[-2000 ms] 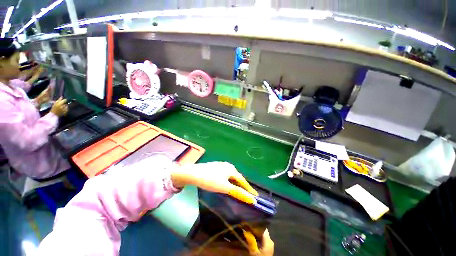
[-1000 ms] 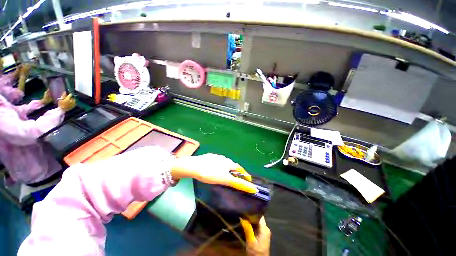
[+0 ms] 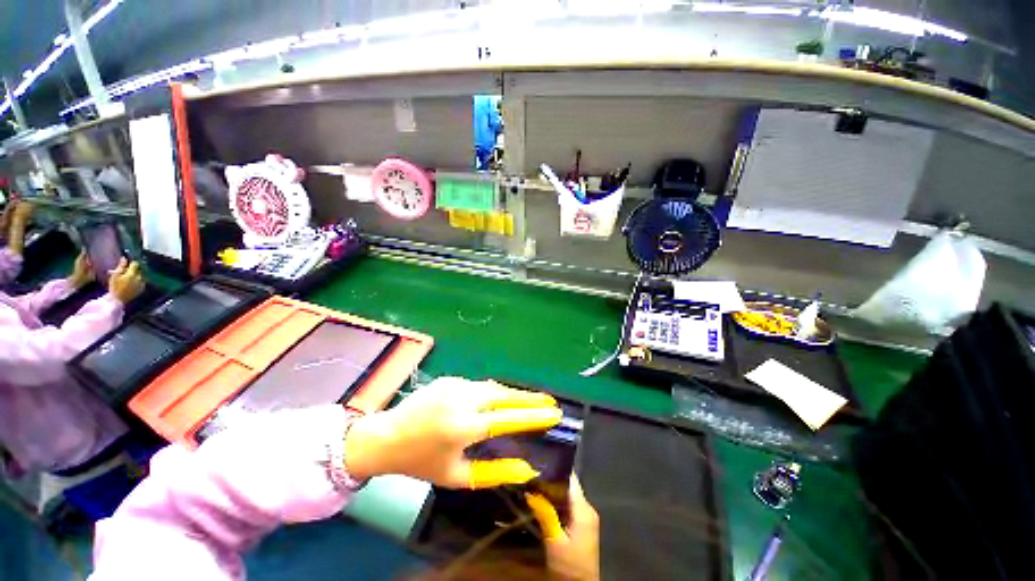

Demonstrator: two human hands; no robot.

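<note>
A glossy black display module (image 3: 528, 452) is held between both hands over the left part of a black tray (image 3: 655, 482). My left hand (image 3: 448, 437), with yellow finger cots, reaches from the left and grips its upper and left side. My right hand (image 3: 573, 531), also with yellow cots, holds it from below at its lower right. Strands of hair blur the lower part of the view and hide the module's lower edge. Another display (image 3: 306, 369) lies on the orange tray (image 3: 170, 403) at left.
A pale green sheet (image 3: 389, 504) lies beside the black tray. A supply tray holds a calculator (image 3: 678, 331) and dish (image 3: 783, 325). A metal item (image 3: 777, 483) and pen (image 3: 768, 554) lie right, near a tall black stack (image 3: 953, 454). A neighbouring worker (image 3: 51, 380) sits left.
My left hand has turned, its fingers now spread across the module's upper edge and face. My right hand stays at its lower edge. The view has shifted, showing more of the stack and pen.
</note>
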